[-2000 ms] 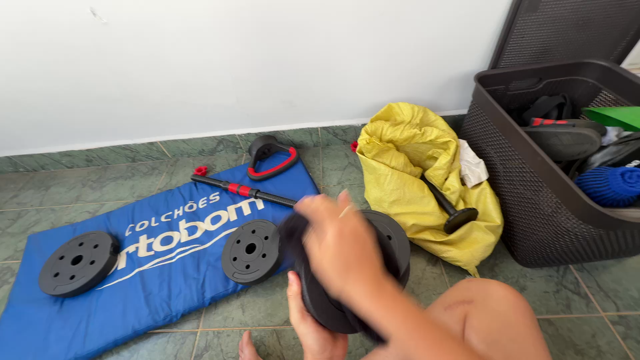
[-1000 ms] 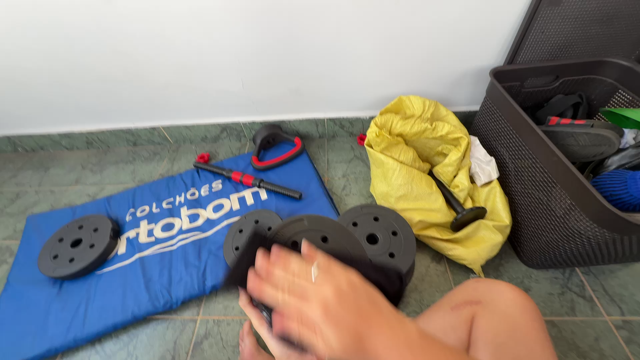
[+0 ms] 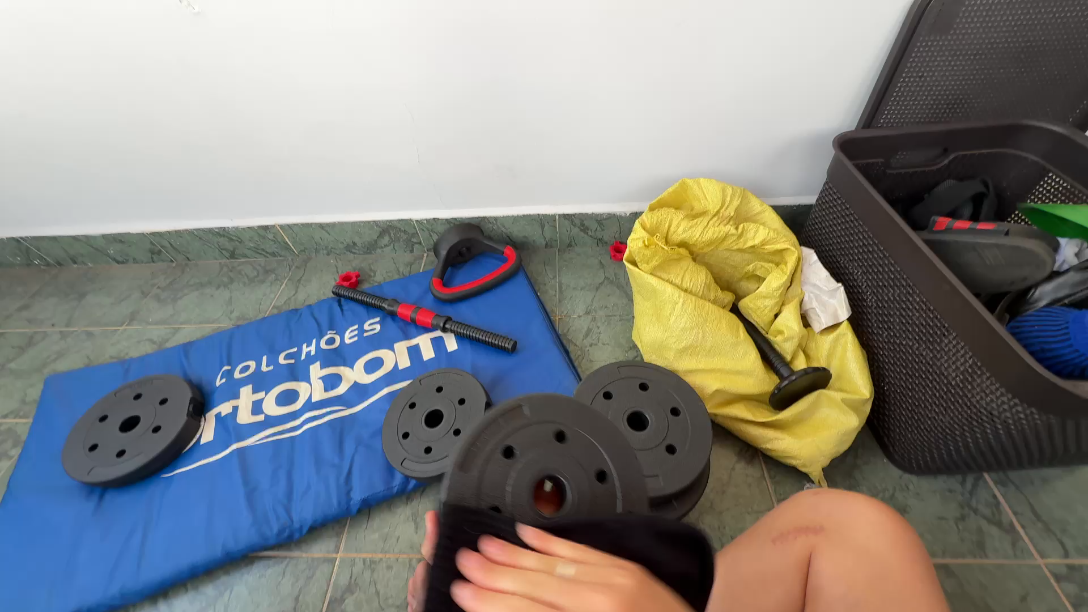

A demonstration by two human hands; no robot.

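Observation:
Low in the view, a dark grey weight plate (image 3: 544, 446) is tilted up, held at its left edge by my left hand (image 3: 422, 561), mostly hidden behind a black cloth. My right hand (image 3: 552, 578) presses the black cloth (image 3: 654, 540) against the plate's lower face. Just behind are stacked weight plates (image 3: 650, 416) on the floor. A smaller weight plate (image 3: 433, 422) and a thicker weight plate (image 3: 132, 429) lie on the blue mat (image 3: 297, 493). A threaded dumbbell bar (image 3: 421, 316) with a red middle and a black-and-red kettlebell handle (image 3: 476, 268) rest at the mat's back.
A yellow woven sack (image 3: 705, 255) with a black bar (image 3: 795, 382) stands right of centre. Beside it, a dark plastic basket (image 3: 901, 340) holds footwear and other items. Red nuts (image 3: 348, 279) lie near the white wall (image 3: 425, 110). My bare knee (image 3: 841, 544) is at the lower right.
The held plate now shows its front face and centre hole above the cloth. My right hand has moved lower on it, with the cloth under its fingers. The things on the mat have not moved.

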